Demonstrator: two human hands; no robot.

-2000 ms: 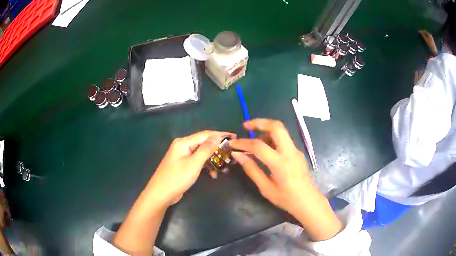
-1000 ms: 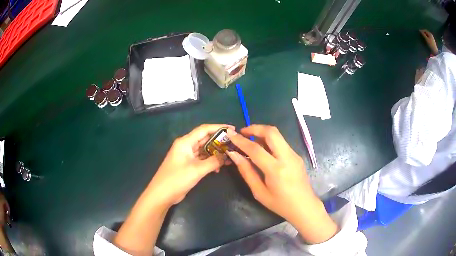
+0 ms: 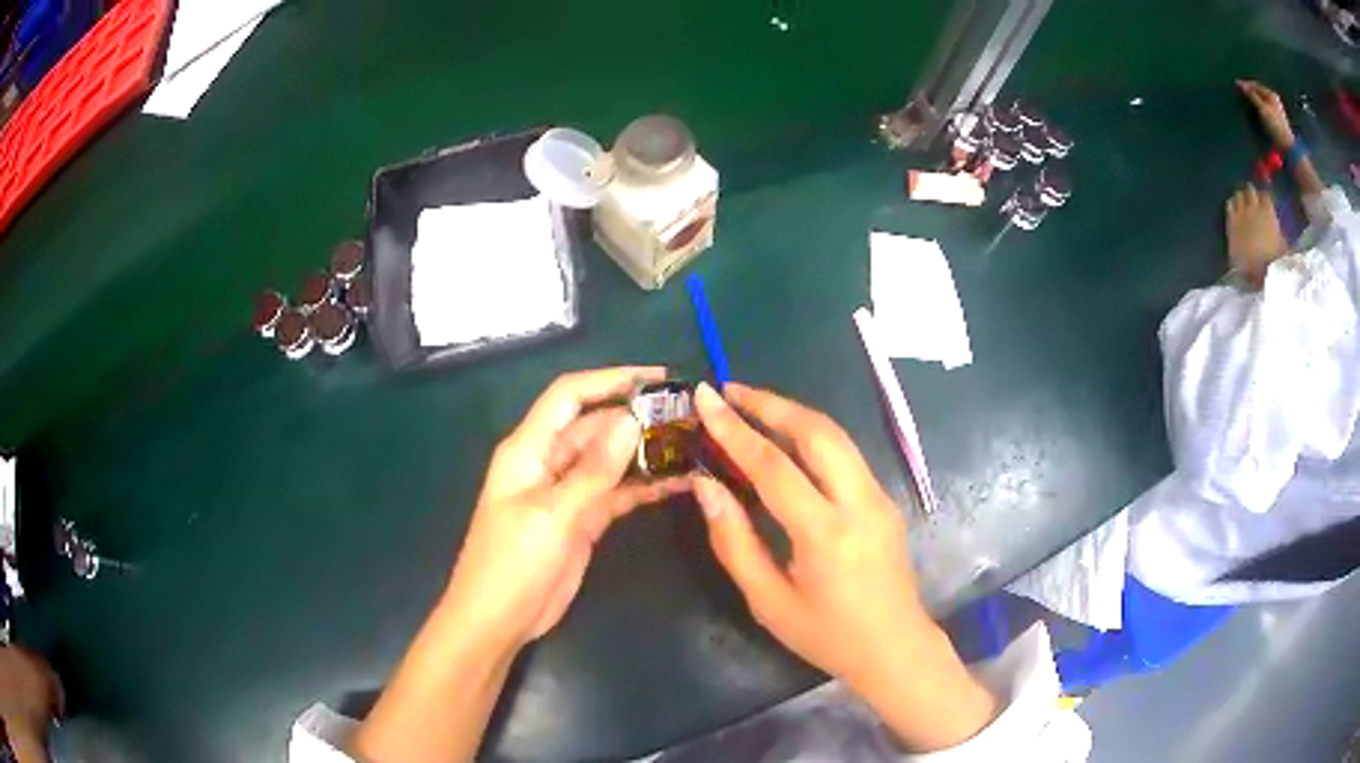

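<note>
An open watch case (image 3: 668,429) is held above the bench at the centre, with a silver-white part at its top and dark gold parts below. My left hand (image 3: 540,492) grips it from the left with thumb and fingers. My right hand (image 3: 813,529) has its fingertips at the case's right side. A small dark part shows between the right fingers and the case; whether it is joined to the case I cannot tell. The fingers hide the case's edges.
Behind are a black tray (image 3: 391,283) of white wipes, a cream bottle (image 3: 656,216), a clear lid (image 3: 565,166) and a blue stick (image 3: 709,331). Right are tweezers (image 3: 896,410), a wipe (image 3: 917,298), a metal upright (image 3: 977,67) and a person (image 3: 1260,373). Round parts (image 3: 316,309) stand left.
The case has turned more upright and its inside now faces me. My left fingers have shifted along its side. The view has tilted slightly, and the neighbour's hands show more.
</note>
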